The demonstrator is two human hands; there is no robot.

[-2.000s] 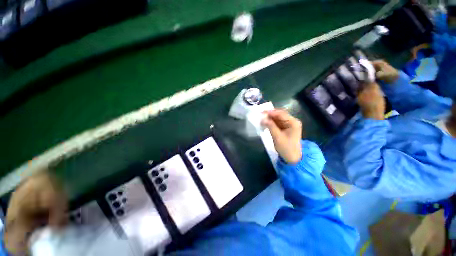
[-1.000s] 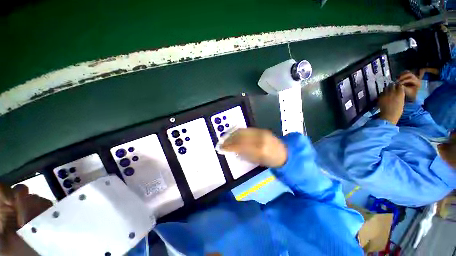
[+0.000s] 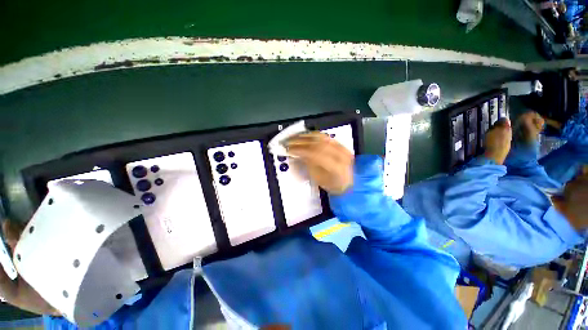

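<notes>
A black tray holds several pale phones, back up, with dark round lenses at their upper ends. My right hand is over the two rightmost phones, pinching a small white piece at the lenses of the second phone from the right. My left hand is at the left edge, partly cut off and partly hidden behind a curled white sheet with dark dots that it holds. The sheet covers most of the leftmost phone.
A white container with a shiny round end lies right of the tray, above a dotted white strip. Another person in blue works at a second phone tray. Beyond the bench runs a chipped white edge and green belt.
The view has shifted, so the tray sits further right. My right hand was over the rightmost phone and is now at the one beside it. The dotted sheet is more curled.
</notes>
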